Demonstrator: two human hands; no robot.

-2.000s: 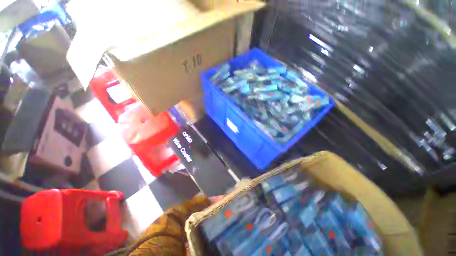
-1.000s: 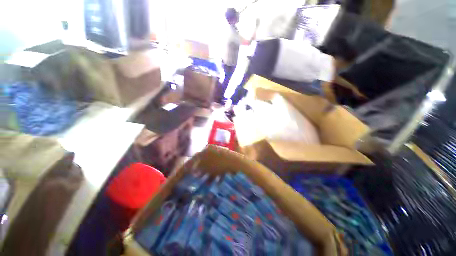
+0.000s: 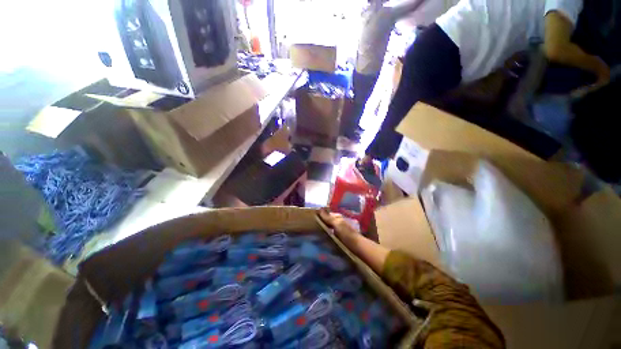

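A brown open carton fills the lower part of the view, tilted and close to me. Inside lie rows of clear bagged cables with light-blue cards, red-orange dots and pale coiled cords. My right hand, with a brown patterned sleeve, holds the carton's rim at its far right corner. My left hand is not in view; the carton's near side is cut off by the lower edge.
Left is a white bench with tangled blue cords and an appliance-printed box above an open carton. Right is a large carton with a clear liner bag. Ahead are a red stool, checkered floor and two people.
The view has turned and the carton fills more of it, close to the bench. My right hand now shows on the rim. A person in a white top has appeared at the right; the blue crate is out of view.
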